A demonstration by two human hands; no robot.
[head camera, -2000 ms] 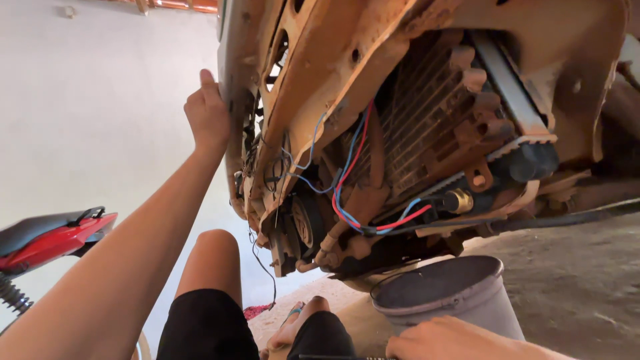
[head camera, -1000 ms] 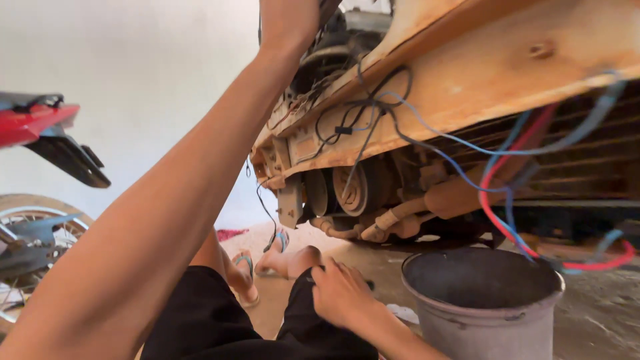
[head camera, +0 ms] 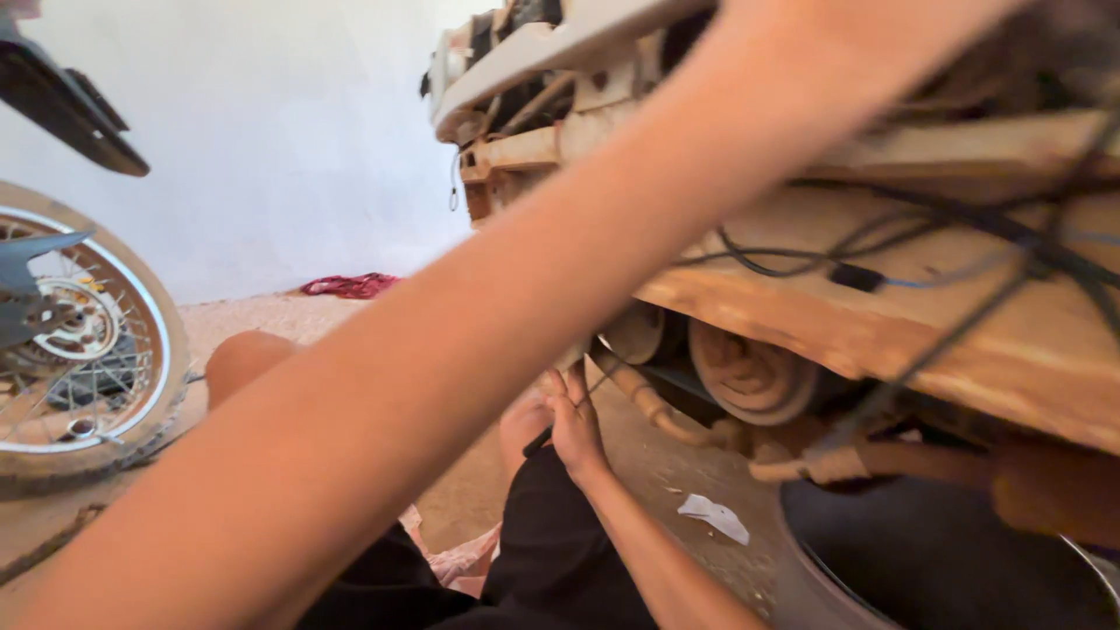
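My left forearm crosses the view from lower left to upper right, and its hand is beyond the top edge. Low in the middle, my right hand [head camera: 577,429] holds a slim tool with a dark handle [head camera: 537,441], possibly a screwdriver, by the underside of a vehicle's front end. The thin shaft points up and right toward a round pulley [head camera: 634,332]. A second, larger pulley [head camera: 751,372] sits to its right, under the rusty metal crossmember [head camera: 875,341]. Dark cables with a black connector [head camera: 856,277] hang across the crossmember.
A large bucket [head camera: 792,560] stands at lower right beneath a pipe [head camera: 840,465]. A white scrap [head camera: 715,518] lies on the dirt floor. At left is a motorcycle wheel [head camera: 166,350]. Red cloth or netting [head camera: 350,285] lies by the white wall [head camera: 289,157].
My left hand, seen at the vehicle's front edge two seconds ago, is now out of view. My right hand has moved from beside my knee to below the pulleys. The view has shifted closer.
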